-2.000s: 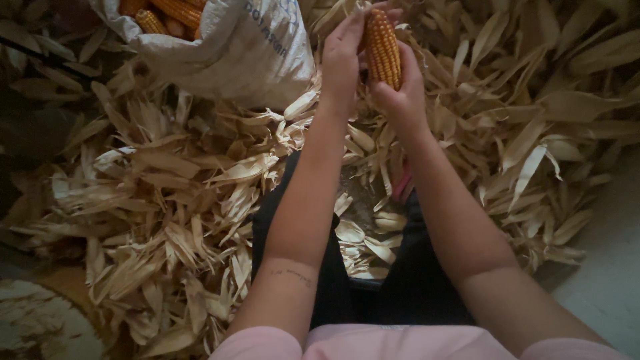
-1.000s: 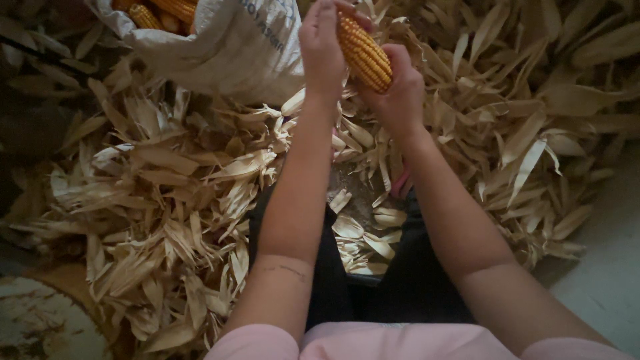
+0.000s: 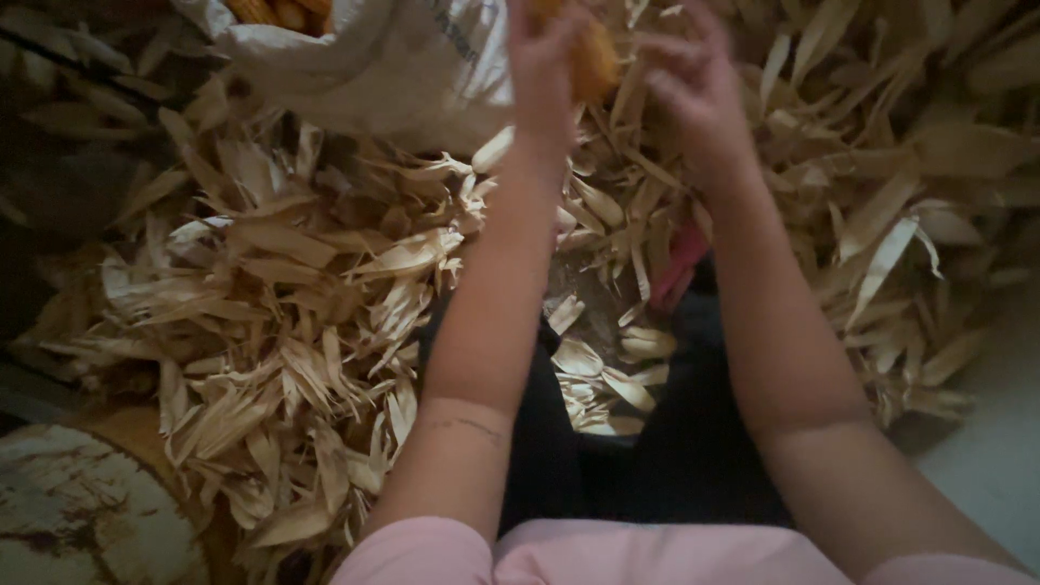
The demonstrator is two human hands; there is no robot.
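Note:
Blurred by motion, an orange ear of corn without its husk is in my left hand at the top middle of the view. My right hand is just right of the ear, its fingers apart, and nothing shows in it. Left of my hands stands a white woven sack with its mouth open and husked corn ears inside. The upper end of the held ear and some fingertips are cut off or hidden at the top edge.
Dry corn husks lie in a thick layer around my legs and on both sides. A round, worn surface with dark stains is at the lower left. Something pink shows beside my right knee. A pale surface is at the right edge.
Both hands were on the corn ear in the earlier frames. My right hand has come off it and moved to the right, while the ear remains with my left hand.

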